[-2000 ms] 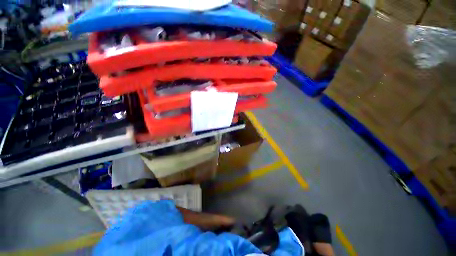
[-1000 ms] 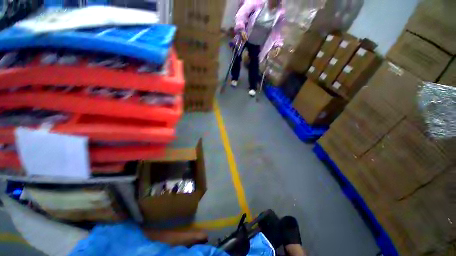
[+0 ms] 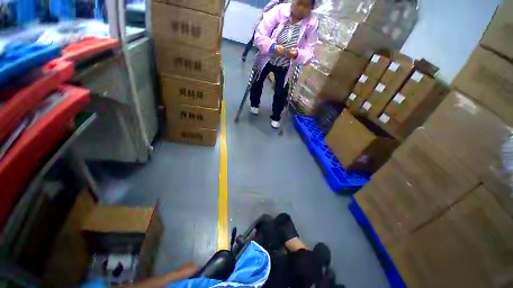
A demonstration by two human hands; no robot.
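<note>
My left hand point(image 3: 183, 272) is small and blurred at the bottom edge, beside a rounded black part of the wheelchair point(image 3: 218, 264). Its fingers are unclear, and I cannot tell whether it grips anything. My right hand is not in view. Blue smock cloth point(image 3: 251, 264) lies over my lap. My dark-clad legs and feet point(image 3: 284, 226) point ahead over the grey floor, with a patch of bare skin between the dark parts.
A person in pink point(image 3: 287, 39) stands ahead on crutches, another person partly behind. Stacked cartons point(image 3: 190, 73) stand left of the yellow line point(image 3: 223, 185). Red trays point(image 3: 39, 146) and an open carton point(image 3: 119, 219) are near left. Blue pallets point(image 3: 329, 163) bear cartons on the right.
The view has moved forward along the aisle. The red and blue tray stack and open box have shifted left and nearer. The person in pink appears closer, with hands together in front.
</note>
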